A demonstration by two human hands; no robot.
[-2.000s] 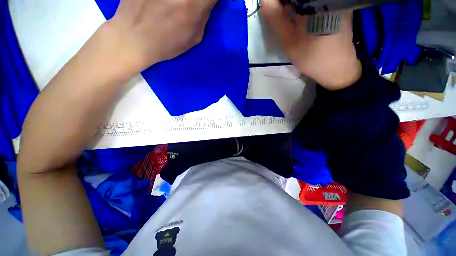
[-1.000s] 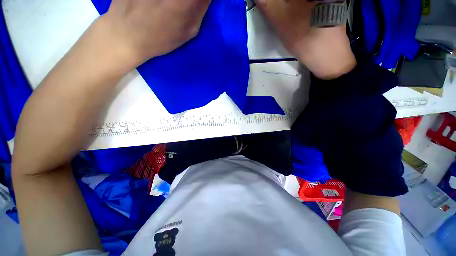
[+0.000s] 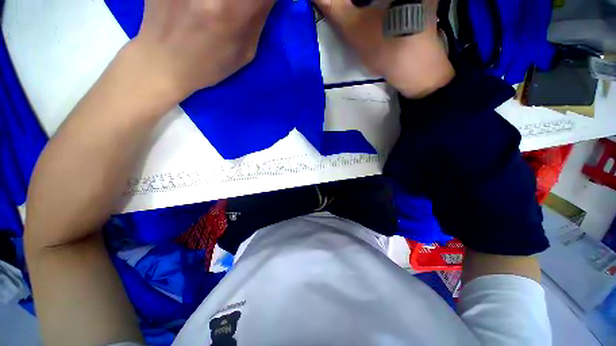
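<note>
A bright blue fabric panel point(image 3: 260, 108) lies flat on the white table, its lower edge near the printed ruler. My left hand point(image 3: 206, 40) lies on the panel at the top; its fingertips are cut off by the frame's edge. My right hand point(image 3: 385, 44) is at the top, right of the panel, partly hidden by a dark machine part with a ridged metal knob point(image 3: 404, 19); its fingertips are out of view. A small blue piece point(image 3: 348, 142) lies by the panel's lower right edge. The needle area is not visible.
Blue fabric point(image 3: 537, 40) and black looped handles lie at the upper right, near a dark flat rectangle point(image 3: 562, 86). More blue fabric hangs at the left edge. Crumpled blue garments point(image 3: 159, 270) are below the table at left. Red objects show below at right.
The view has shifted slightly, so the table things and right arm appear farther left. The panel's lower edge stays near the ruler. Both hands remain at the top.
</note>
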